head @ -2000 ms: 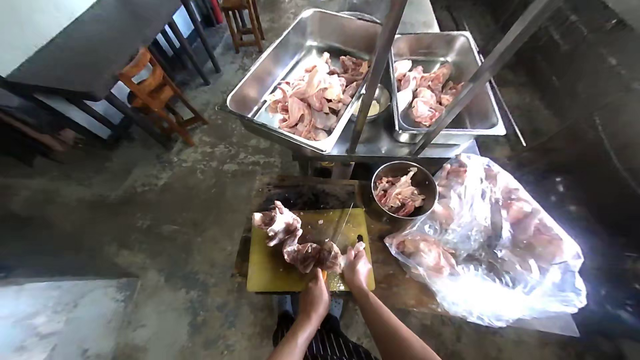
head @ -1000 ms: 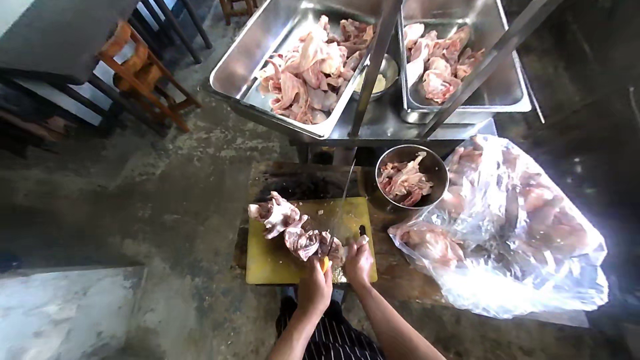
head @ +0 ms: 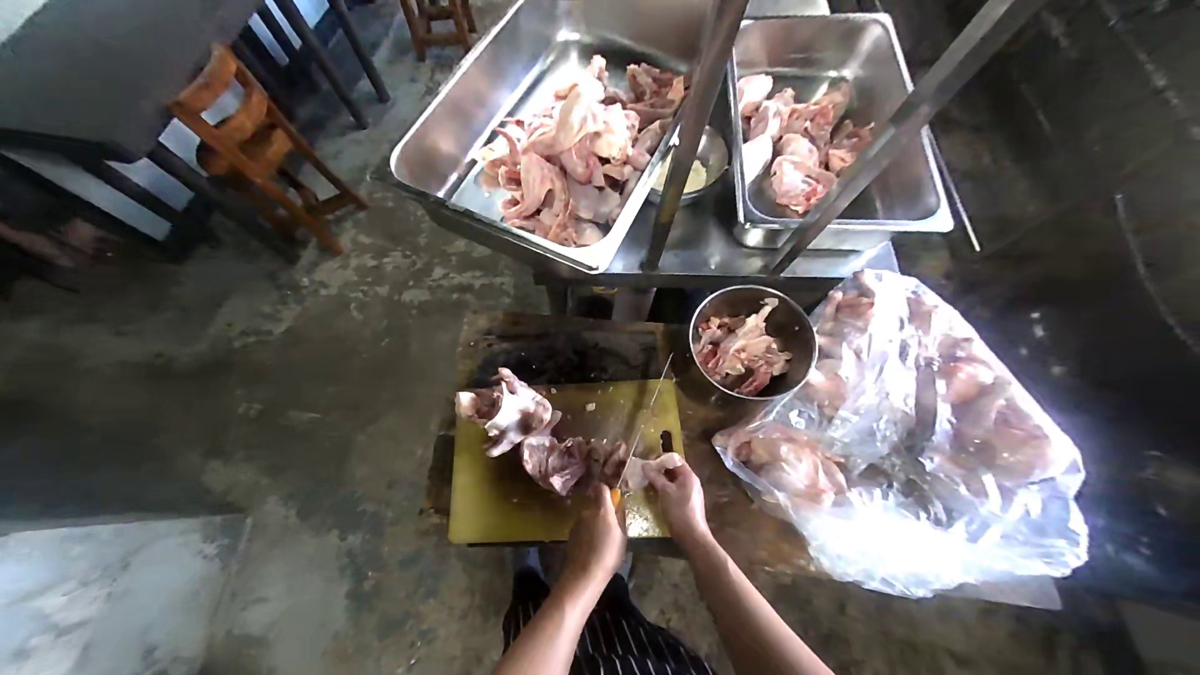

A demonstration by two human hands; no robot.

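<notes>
My left hand is closed around the orange handle of a knife, whose thin blade points up and to the right across a yellow cutting board. Between the fingers of my right hand is a pale piece of raw meat, right beside the blade. Raw poultry pieces lie in a row on the board, from its upper left to the knife. A steel bowl of skin and trimmings stands just beyond the board's upper right corner.
A large steel pan and a smaller one hold raw poultry, with a small bowl between them. Slanting metal bars cross in front. A clear plastic bag of poultry lies at right. A wooden chair stands at upper left.
My right hand has moved slightly away from the poultry on the board, with a pale piece between its fingers. The knife stays in my left hand. The view has shifted a little.
</notes>
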